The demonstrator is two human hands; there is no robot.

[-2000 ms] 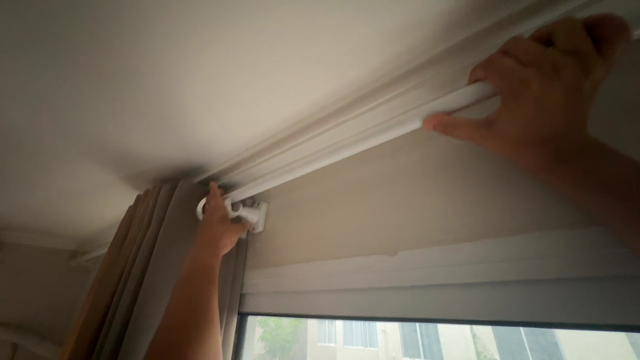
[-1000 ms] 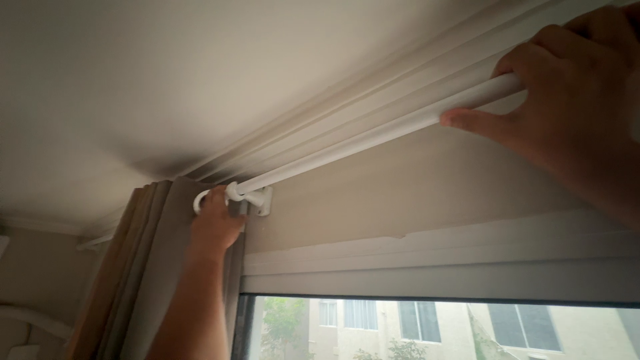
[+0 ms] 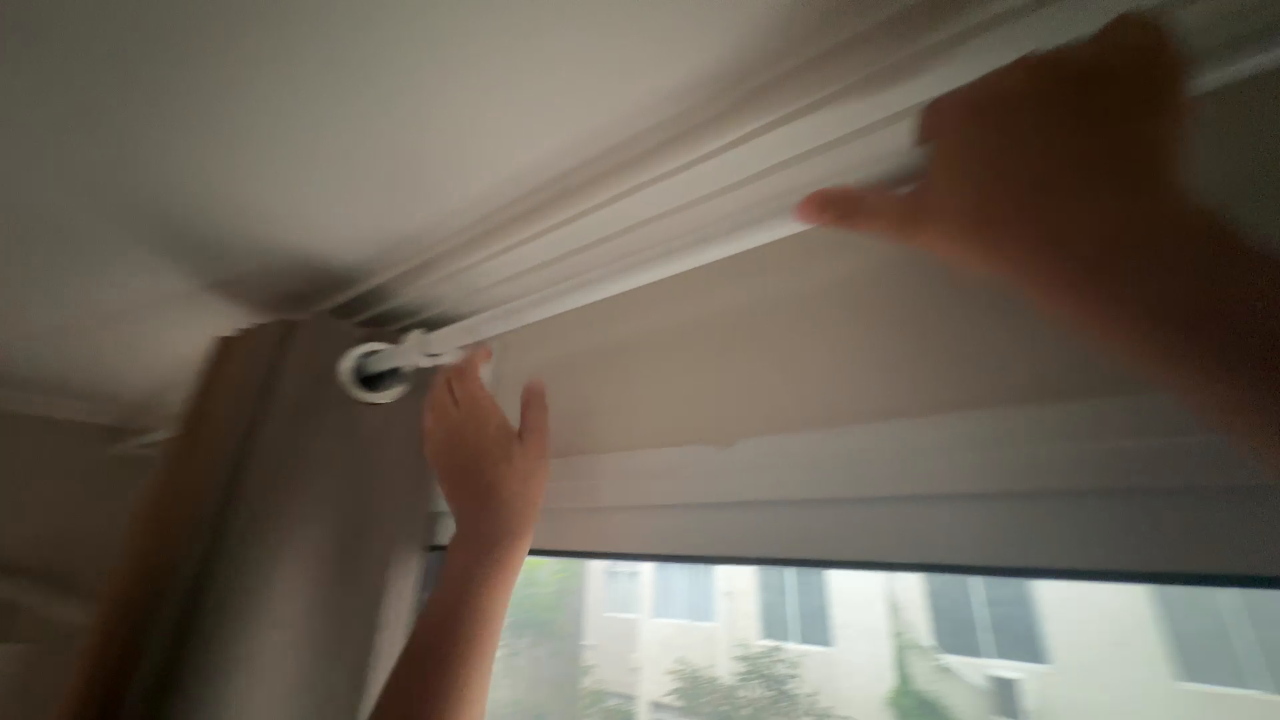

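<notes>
A white curtain rod (image 3: 640,272) runs diagonally below the ceiling, from upper right to centre left. My right hand (image 3: 1050,150) is closed around it at upper right, thumb along its underside. At the rod's left end, a white ring grommet (image 3: 374,373) sits in the taupe curtain (image 3: 290,500). My left hand (image 3: 490,430) is raised just below and right of that end, fingers apart, its fingertips close to the white wall bracket, which it partly hides. Whether the fingertips touch the bracket is blurred.
White ceiling moulding (image 3: 700,160) runs along behind the rod, close to my right hand. Beneath is a beige wall (image 3: 720,360) with a ledge above the window (image 3: 850,640). A building and plants show through the glass.
My left hand has come off the ring end of the rod and moved a little right and down, its fingers now spread. My right hand still holds the rod.
</notes>
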